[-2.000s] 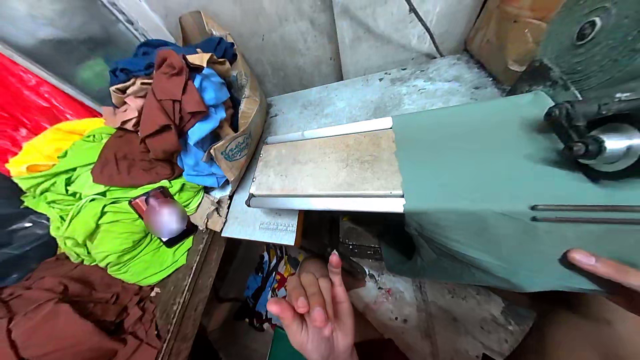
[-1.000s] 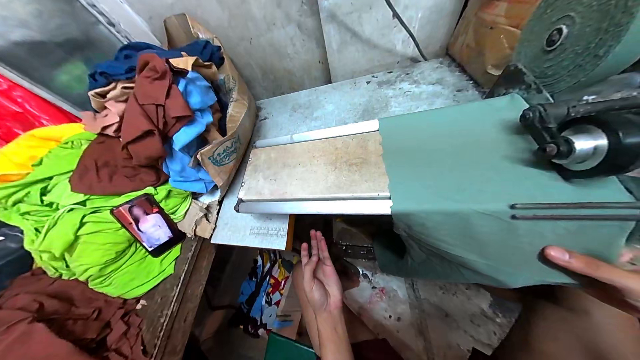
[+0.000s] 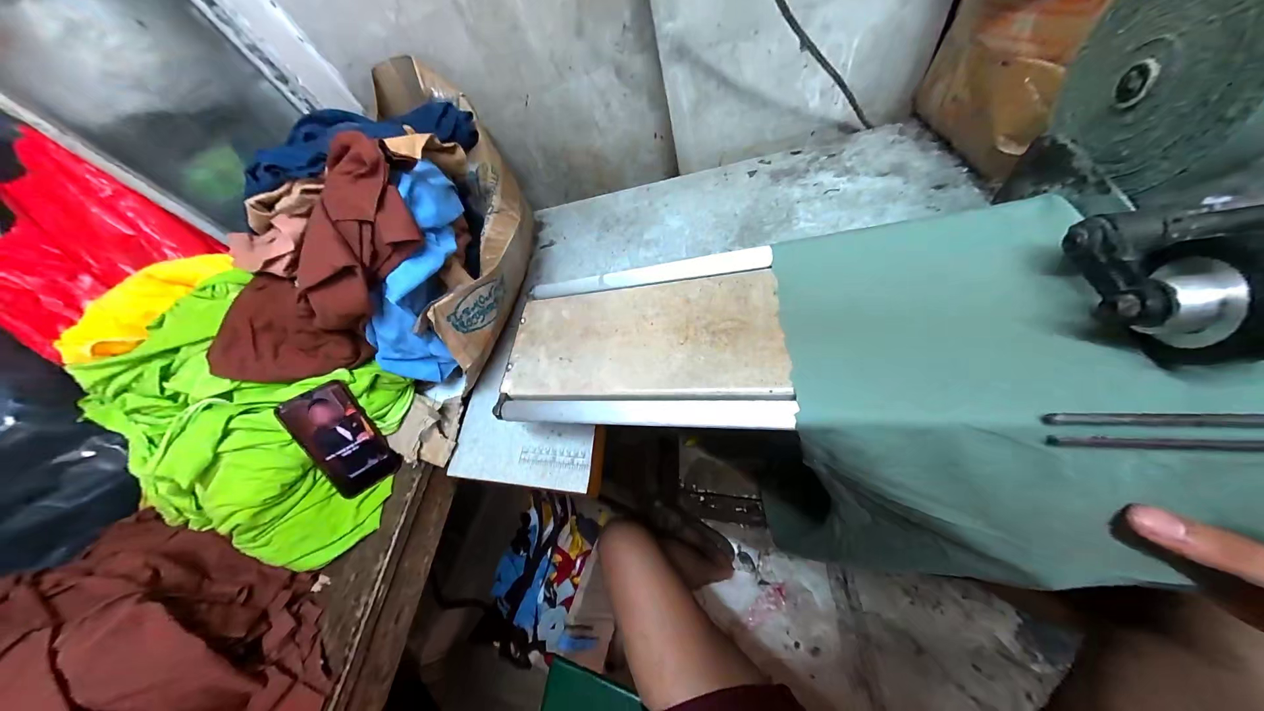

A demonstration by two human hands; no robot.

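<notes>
Green fabric (image 3: 918, 365) is draped over the right part of a flat board (image 3: 652, 336) with pale metal rails along its long sides. My right hand (image 3: 1195, 543) is at the right edge, its thumb over the fabric's lower part; the other fingers are hidden or out of frame, so its grip is unclear. Below the board, my left forearm rises from a maroon sleeve, and my left hand (image 3: 696, 553) seems bent to the right, blurred and shadowed beneath. Over the fabric at right are a black machine arm with a metal roller (image 3: 1200, 301) and two dark rods (image 3: 1155, 432).
A roll of green fabric (image 3: 1150, 99) stands at upper right. To the left, a paper sack (image 3: 504, 237) holds cloth scraps; a phone (image 3: 339, 437) lies on lime green cloth (image 3: 227, 444). Brown cloth (image 3: 168, 622) lies beside the edge of a wooden table (image 3: 380, 592).
My left hand was raised with its palm and fingers in sight below the board; now it is bent low and blurred. My right thumb stays over the green fabric.
</notes>
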